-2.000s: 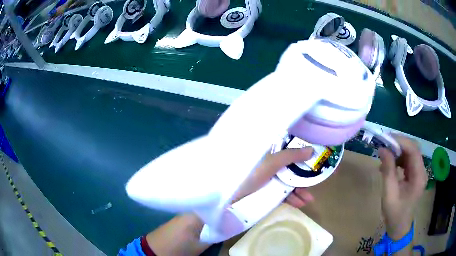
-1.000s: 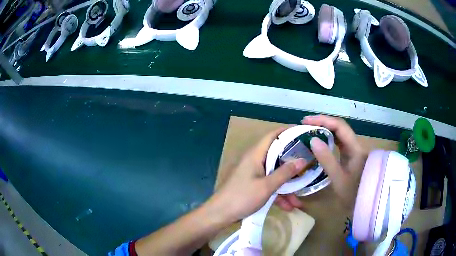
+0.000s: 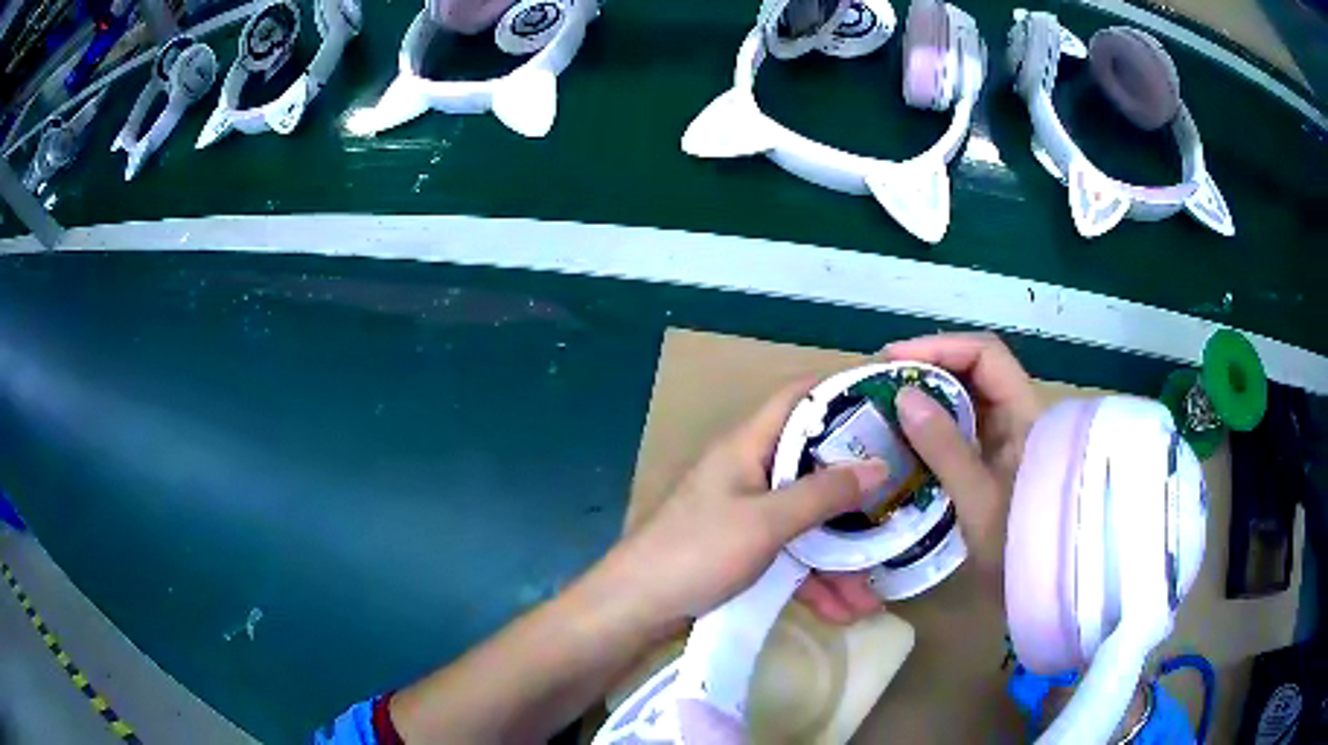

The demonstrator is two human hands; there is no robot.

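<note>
I hold the open white ear cup (image 3: 824, 550) of a cat-ear headset between both hands over the cardboard. My left hand (image 3: 699, 531) grips its left side, the thumb on the silver battery (image 3: 859, 445) inside. My right hand (image 3: 969, 422) is at the cup's upper right, its thumb over the green circuit board (image 3: 880, 393). A white round part shows beneath the cup's lower right. The headset's other ear cup, with a pink cushion (image 3: 1052, 536), hangs at the right and hides my right wrist. The headband (image 3: 744, 626) runs down to the bottom edge.
A cream fixture (image 3: 874, 658) lies on the cardboard (image 3: 699, 381), partly under the headset. A green solder wire spool (image 3: 1235, 379), a black stand (image 3: 1261, 510) and a black fan (image 3: 1282, 706) are at the right. Several cat-ear headsets (image 3: 918, 197) lie behind the pale rail (image 3: 583, 245).
The headset has been lowered and turned from across the view. My right hand has come from the right onto the cup. In the last second, the cup tilted slightly and the pink-cushioned cup shifted slightly left and up.
</note>
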